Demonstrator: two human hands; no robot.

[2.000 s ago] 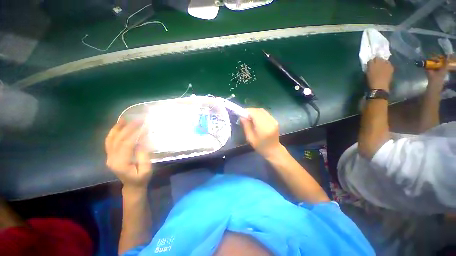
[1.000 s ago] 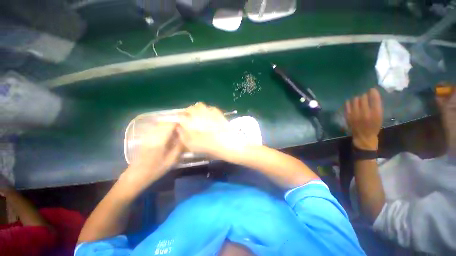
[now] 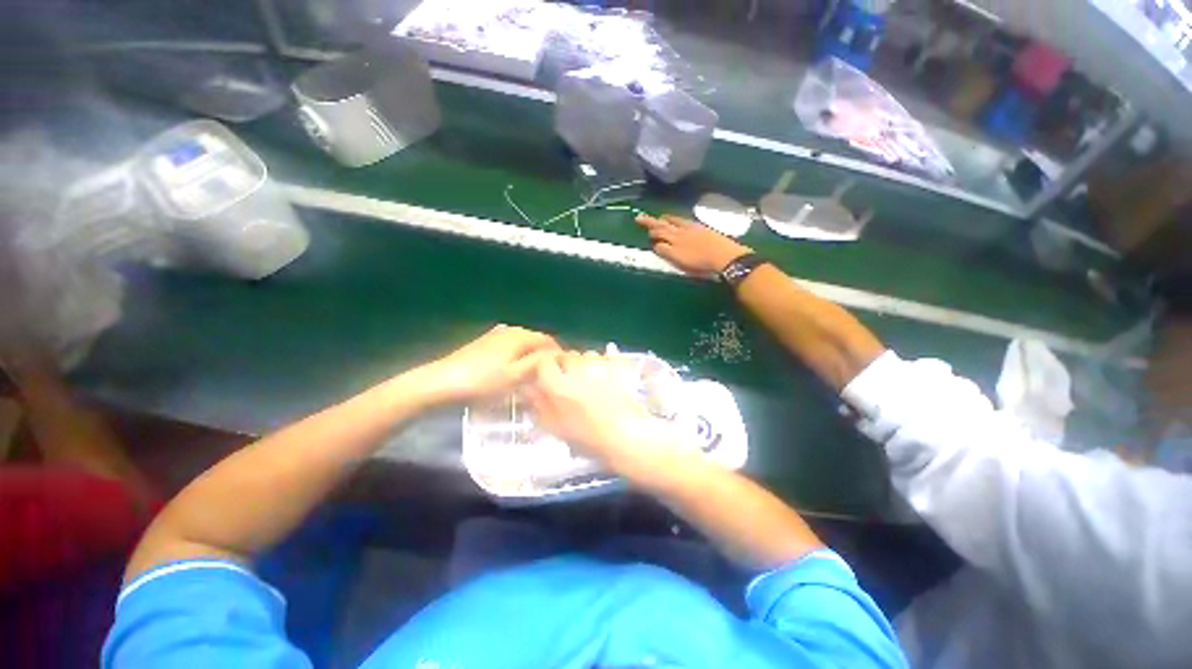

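The white appliance housing (image 3: 556,490) lies on the near edge of the green bench in front of me, open side up. A small white end cover (image 3: 719,425) with ring markings is at its right end. My left hand (image 3: 503,362) and my right hand (image 3: 582,399) meet over the housing's far rim, fingertips together. My fingers hide whatever they may pinch, and part of the housing's inside is hidden under my right hand.
Loose screws (image 3: 722,341) lie beyond the housing. A neighbour's arm (image 3: 804,320) reaches across from the right toward thin wires (image 3: 575,209) past the metal strip (image 3: 484,228). White housings (image 3: 235,216) stand at left; a white cloth (image 3: 1034,386) lies at right.
The view has swung to show more of the far line. My hands came together over the housing, and the end cover sits flatter at its right. The neighbour's arm now reaches across the bench.
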